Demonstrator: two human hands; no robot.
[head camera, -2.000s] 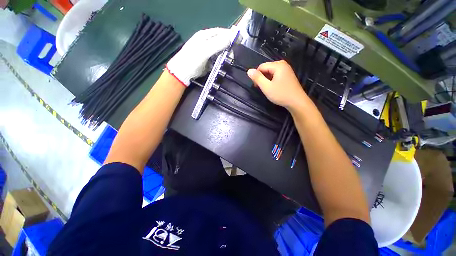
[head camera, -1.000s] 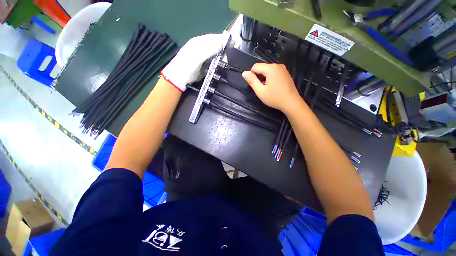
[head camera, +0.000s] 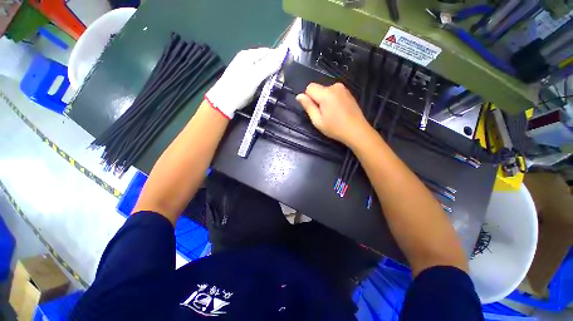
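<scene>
A silver loading bar (head camera: 256, 122) lies slanted over the dark plate (head camera: 276, 164), with several black cables (head camera: 298, 139) attached along its right side by metal ends. My left hand (head camera: 244, 78), in a white glove with a red cuff, holds the bar's upper end; its fingertips are partly hidden. My bare right hand (head camera: 328, 111) is just right of the bar, over the cables, thumb and fingers closed together. Whether it pinches a cable is hidden. More cables with coloured wire tips (head camera: 341, 187) lie under and around my right forearm.
A fan of black cables (head camera: 160, 94) lies on the green bench top at left. The olive-green press head (head camera: 358, 31) with a warning label stands ahead. A white tub (head camera: 518, 241) with black scrap is at right, another (head camera: 94, 47) at upper left. Blue crates sit below.
My right hand has moved slightly left, closer to the bar, and its fingers have closed more. My left hand still holds the bar. The view has shifted a little.
</scene>
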